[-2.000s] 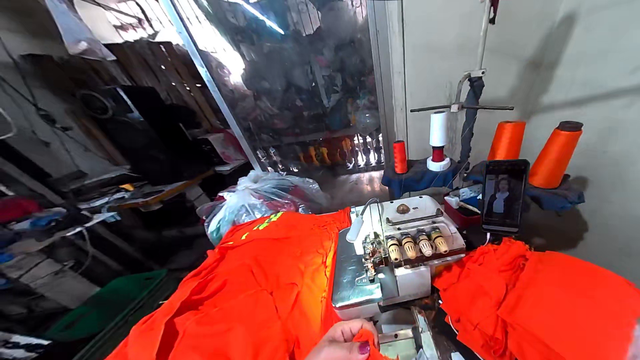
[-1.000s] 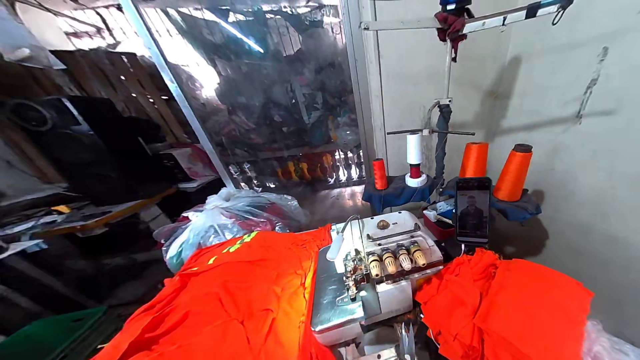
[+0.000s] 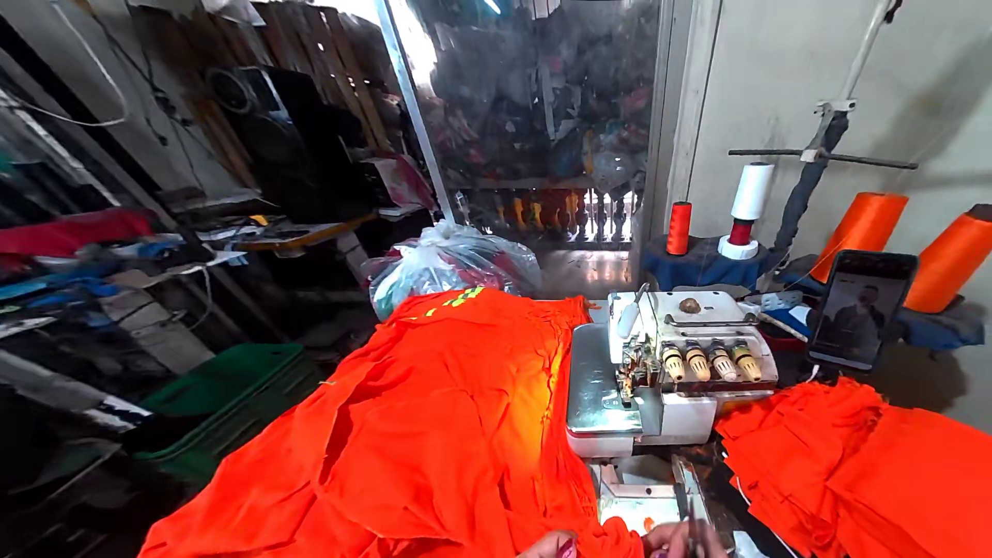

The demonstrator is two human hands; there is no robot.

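At the bottom edge, my left hand (image 3: 555, 545) pinches a gathered end of the orange fabric (image 3: 442, 418); mostly its thumb, with a dark red nail, shows. Just to its right, my right hand (image 3: 686, 540) is at the fabric's end with a narrow dark metal tool (image 3: 693, 511) at its fingers, its kind unclear. Both hands are partly cut off by the frame. Beyond them stands a white overlock sewing machine (image 3: 690, 411) with several tension dials and a metal plate. The fabric spreads left of the machine. A second orange fabric pile (image 3: 876, 465) lies to its right.
Thread cones, orange (image 3: 860, 232), white (image 3: 752, 191) and red (image 3: 678, 229), stand behind the machine by a thread stand pole. A phone (image 3: 862, 310) leans at the right. A filled clear plastic bag (image 3: 457, 263) sits behind the fabric; a green crate (image 3: 225, 403) is at left.
Both hands now show at the bottom edge; one second ago neither was visible. Two seconds ago one hand was on the fabric by the machine. The view has shifted left.
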